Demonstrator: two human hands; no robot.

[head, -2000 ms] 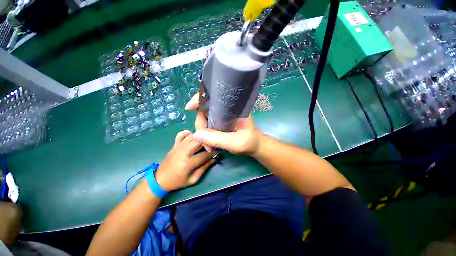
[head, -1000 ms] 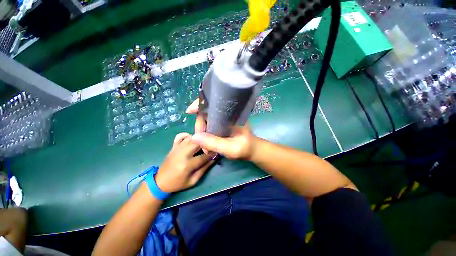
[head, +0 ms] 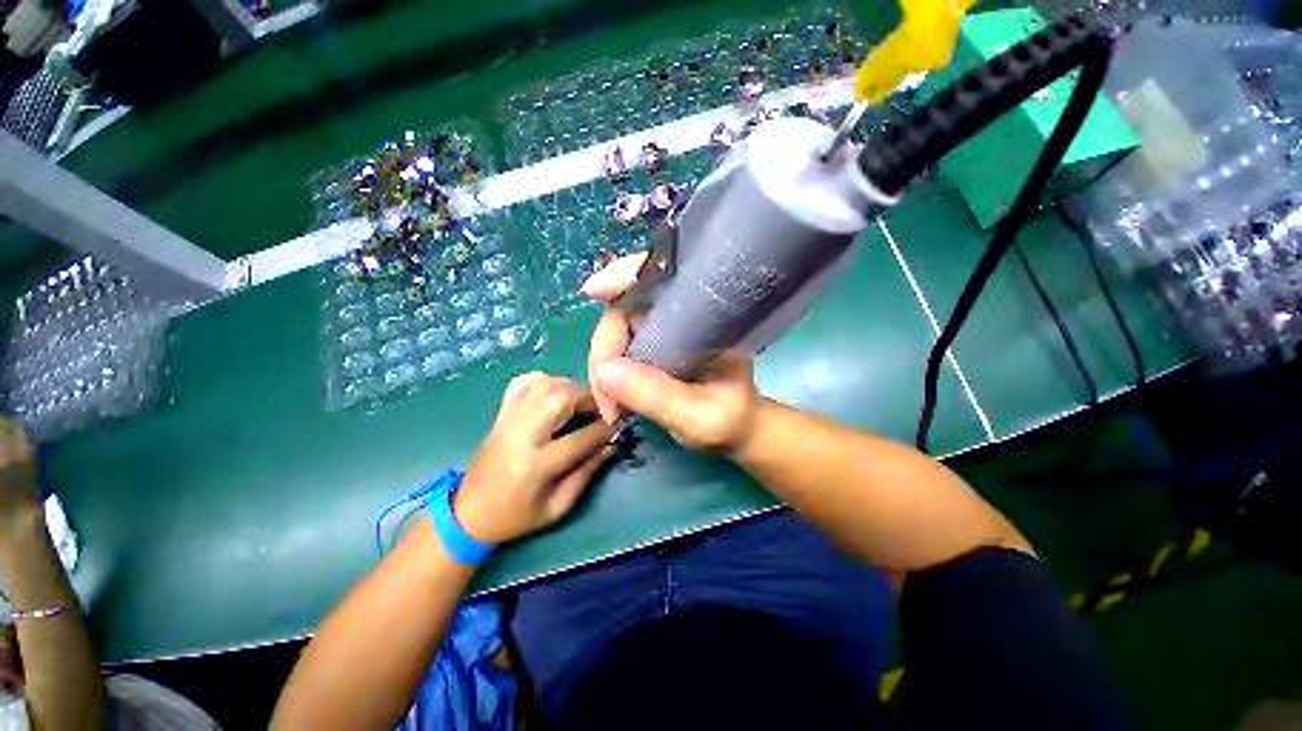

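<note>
My right hand [head: 685, 400] is wrapped around the lower end of the grey electric screwdriver [head: 750, 264], which tilts with its top to the upper right. Its tip is hidden by my hands. My left hand [head: 531, 464], with a blue wrist strap [head: 454, 520], rests on the green mat and holds a small dark assembly [head: 624, 440] at its fingertips. The assembly is small and partly covered by fingers. A black coiled cord [head: 985, 100] and a yellow hanger piece [head: 914, 46] are at the screwdriver's top.
A clear tray [head: 429, 331] at left of centre bears heaped assemblies [head: 414, 200]. A supply tray [head: 571, 214] with pinkish parts lies behind the screwdriver. A green box [head: 1099, 140] is at right. Side trays [head: 89, 343] lie left and right. Another person's arm [head: 50, 614] is at far left.
The screwdriver's top has swung to the right, so the tool now leans. My right hand has shifted slightly right with it. More of the supply tray shows. Another person's arm has reached further in at left.
</note>
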